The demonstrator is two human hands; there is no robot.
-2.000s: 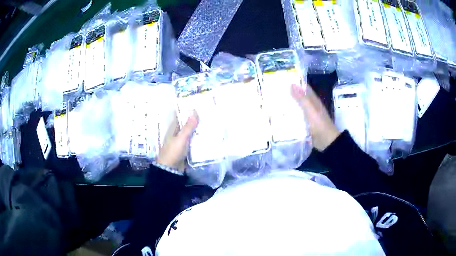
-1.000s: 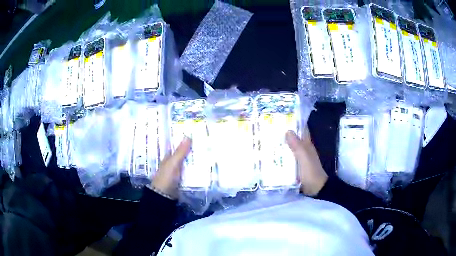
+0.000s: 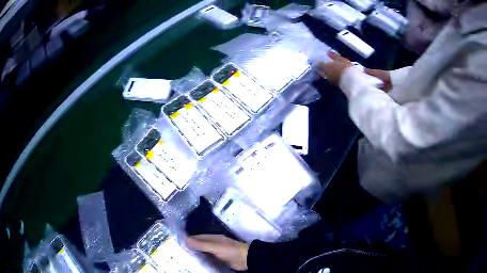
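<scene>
Bagged units (image 3: 173, 258) lie at the bottom edge, partly cut off. They are pale slabs with dark boards and yellow tape at one end, in clear wrap. My right hand (image 3: 221, 249) is at their right side, fingers against the wrap, holding them; its fingertips are partly hidden. My left hand is out of the picture. Ahead, a row of similar bagged units (image 3: 195, 128) runs diagonally across the bench. In front of that row lie bagged white slabs with dark slots (image 3: 275, 173).
A person in a pale jacket (image 3: 411, 117) works at the right, hands at the row's far end. An empty bubble bag (image 3: 96, 226) lies at left. Loose white slabs (image 3: 295, 128) and a bagged white slab (image 3: 147, 89) lie around. A pale bench rim (image 3: 91, 88) curves along the left.
The view has swung right, bringing the other person and more of the bench into the picture. My left hand has gone out of view, and the units between my hands now show only partly.
</scene>
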